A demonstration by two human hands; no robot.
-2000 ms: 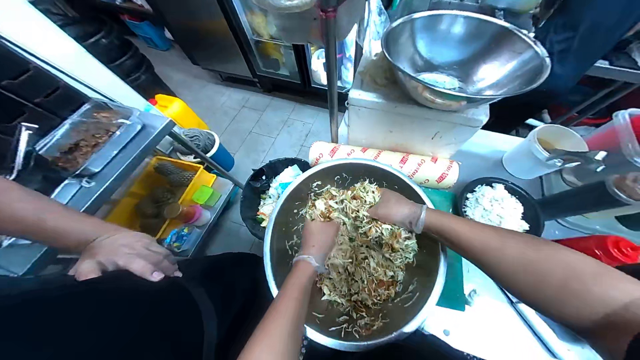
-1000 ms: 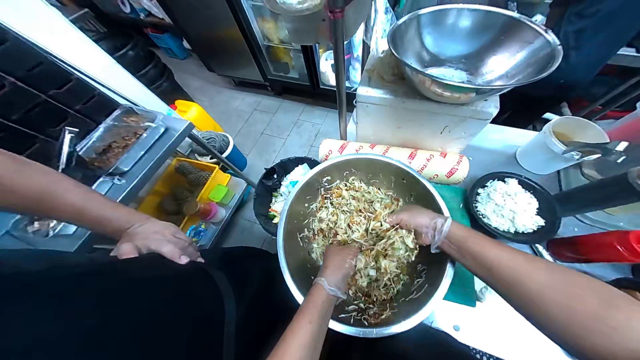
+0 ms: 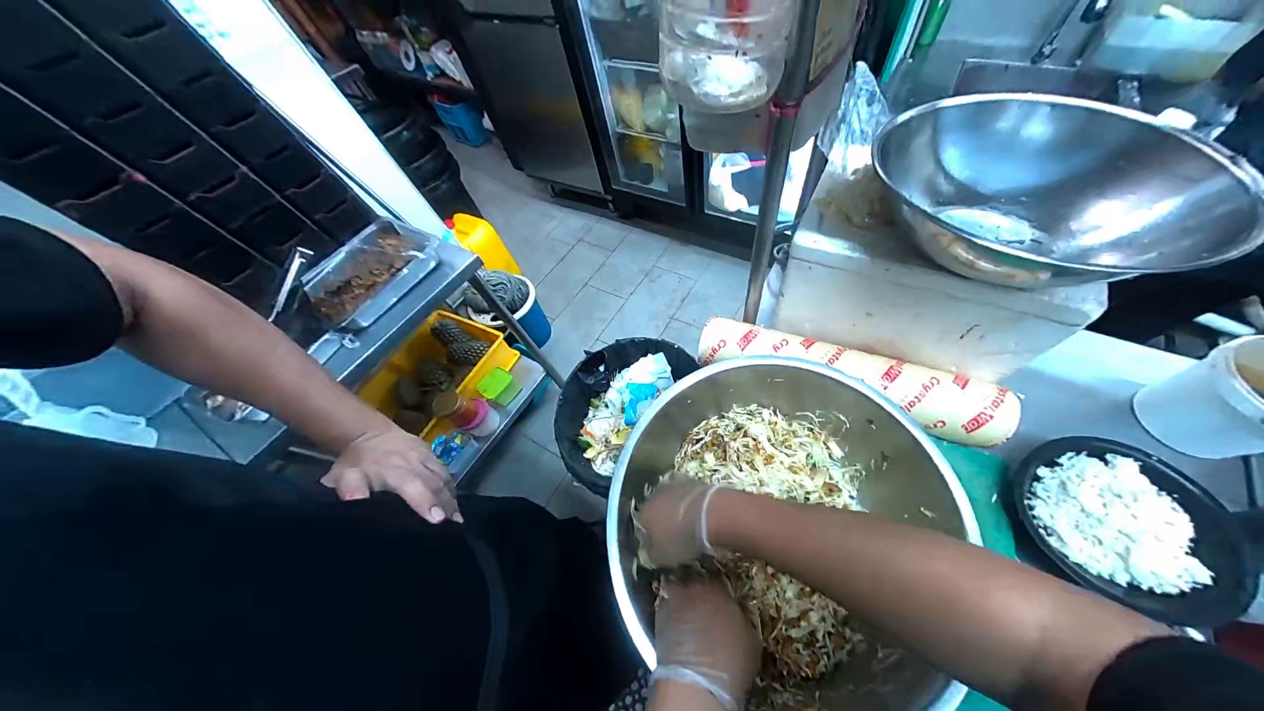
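Observation:
My left hand (image 3: 706,627), in a clear plastic glove, reaches up from the bottom edge into a large steel bowl (image 3: 913,439). Its fingers are sunk in a mix of shredded cabbage (image 3: 775,449) with orange-brown shreds. My right hand (image 3: 673,518), also gloved and blurred by motion, lies just above it against the bowl's left side, its forearm crossing the bowl from the right. Shreds hide the fingertips of both hands, so what they hold cannot be told. Pale cabbage is heaped toward the far side; the browner part lies nearer.
Another person's bare hand (image 3: 395,474) rests on black clothing at left. A lined bin (image 3: 632,400) stands beyond the bowl. Behind lie a plastic wrap roll (image 3: 859,380) and an empty steel bowl (image 3: 1066,188); a black pan holds white food (image 3: 1116,523) at right.
My right hand has moved from the bowl's right side across to its left, now above my left hand. The view has shifted.

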